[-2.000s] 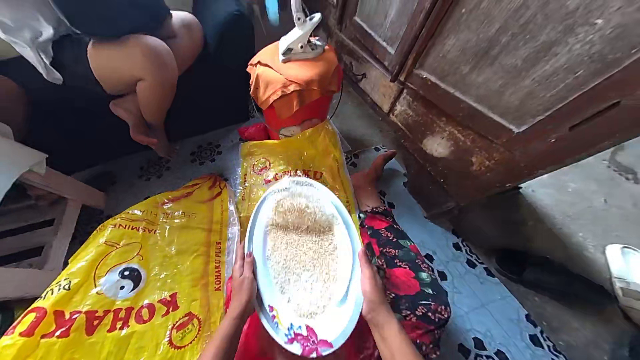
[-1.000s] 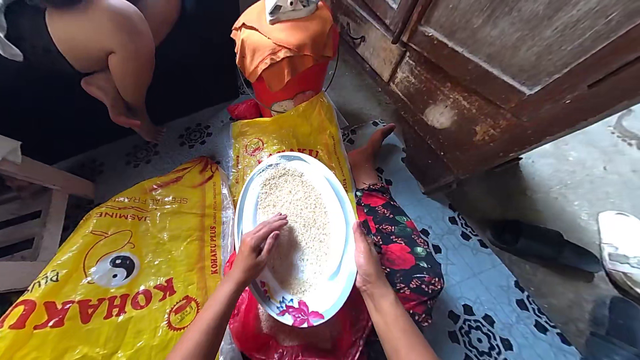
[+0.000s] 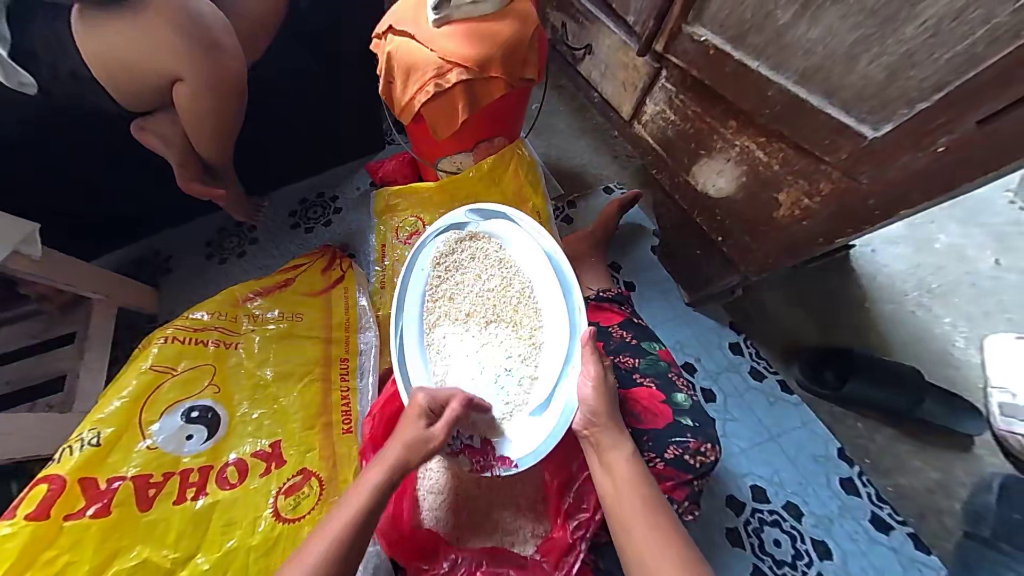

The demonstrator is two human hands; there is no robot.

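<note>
A white oval plate [image 3: 566,320] with a flower print near its lower edge bears a spread of rice grains [image 3: 480,304]. My right hand [image 3: 598,388] grips the plate's right rim. Over the lower left part of the plate is my left hand [image 3: 442,420], its fingers curled near the flower print; whether grains are between them cannot be seen. Under the plate's near end lies a red plastic bag [image 3: 572,496], its mouth spread around more rice [image 3: 476,508].
Yellow rice sacks [image 3: 264,384] lie left and beyond the plate. A red bucket [image 3: 472,120] under an orange cloth [image 3: 460,56] stands ahead. Another person's bare legs [image 3: 196,96] are upper left, a wooden cabinet [image 3: 760,160] upper right, a dark slipper [image 3: 888,392] right.
My left hand has gone from the plate's left rim onto the rice, then down toward the near end. The rice bag below the plate shows more. My right hand stays at the right rim.
</note>
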